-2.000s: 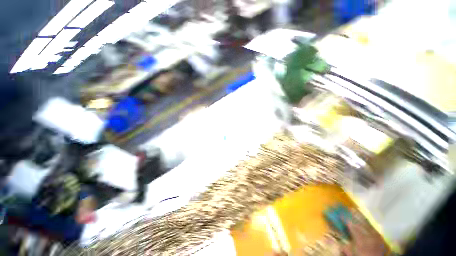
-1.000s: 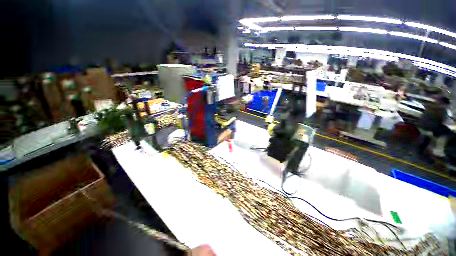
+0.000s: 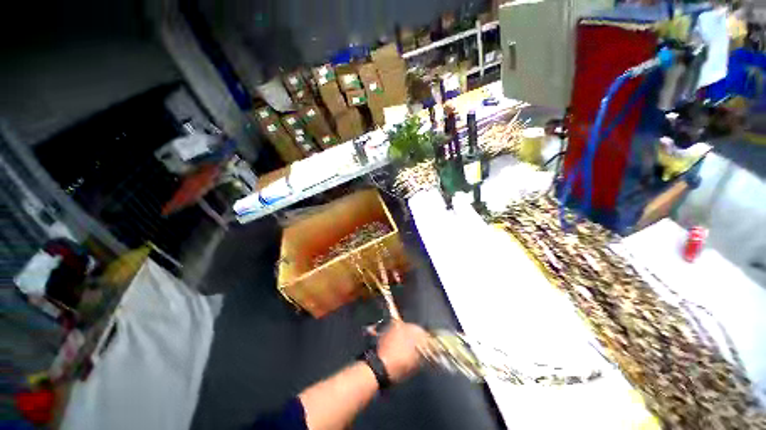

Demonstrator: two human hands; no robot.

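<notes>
My left hand point(image 3: 399, 346), with a dark band on the wrist, reaches in from the bottom and is closed on a bundle of speckled cords point(image 3: 453, 353). One end of the bundle runs up to the tan crate point(image 3: 336, 281) on the floor; the other trails over the white table point(image 3: 487, 281). More cords lie inside the crate. A thick pile of speckled cords point(image 3: 621, 311) lies lengthwise along the table's right side. My right hand is not in view.
A red panel point(image 3: 609, 113) with a blue air hose point(image 3: 595, 138) stands at the upper right, beside a grey box point(image 3: 542, 55). Dark press tooling point(image 3: 458, 172) stands at the table's far end. A red can point(image 3: 694, 243) is at right. Cardboard boxes point(image 3: 344, 105) are stacked behind.
The view has swung left, bringing the crate nearer the middle. My left hand, only at the bottom edge before, now shows with its forearm, holding the cord bundle near the table edge.
</notes>
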